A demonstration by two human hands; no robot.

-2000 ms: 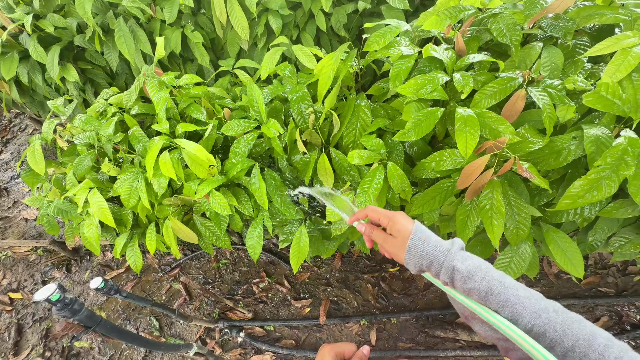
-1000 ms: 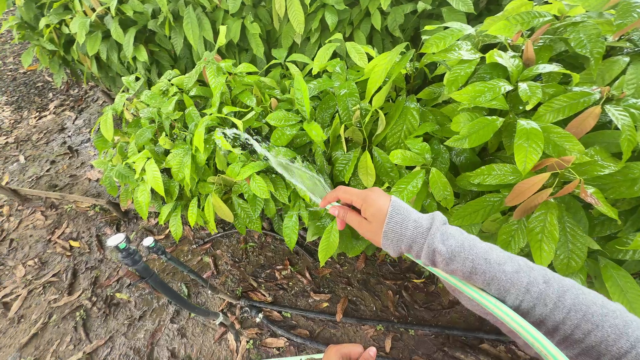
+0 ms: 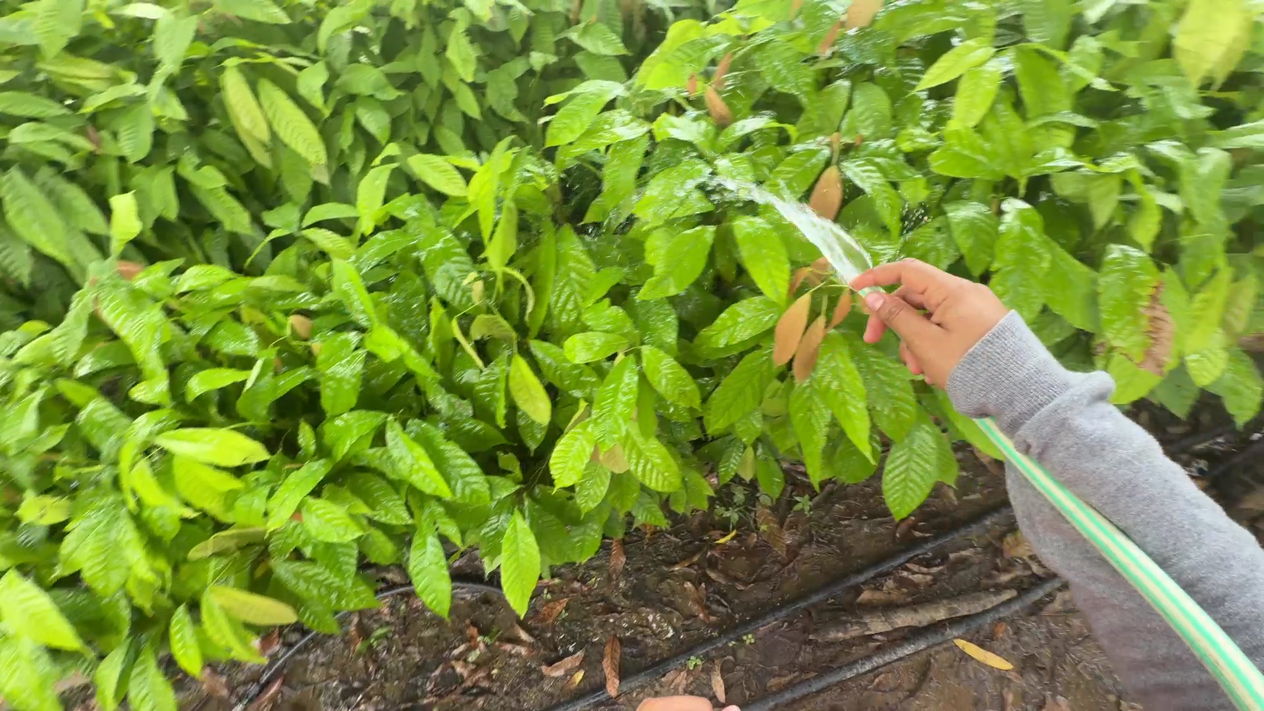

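Observation:
My right hand (image 3: 923,314), in a grey sleeve, grips the end of a green-and-white striped garden hose (image 3: 1106,538) between thumb and fingers. The hose runs under the wrist and along the forearm to the lower right corner. A fan of water (image 3: 805,225) leaves its end toward the upper left and falls on the wet, glossy leaves of the broad-leaved plants (image 3: 612,395). Some brown young leaves (image 3: 792,328) hang just below the spray. Of my left hand (image 3: 681,703) only a sliver shows at the bottom edge; what it holds is hidden.
Dense foliage (image 3: 128,148) fills the upper part of the view. Along the lower edge, black irrigation pipes (image 3: 790,612) lie across dark, wet soil (image 3: 474,652) with dry fallen leaves. A yellow leaf (image 3: 983,654) lies beside one pipe.
The view has shifted right along the plants, and the upright black pipe ends seen earlier are out of frame. The spray, which fell on the left-hand plants, now lands on foliage beside the brown leaves.

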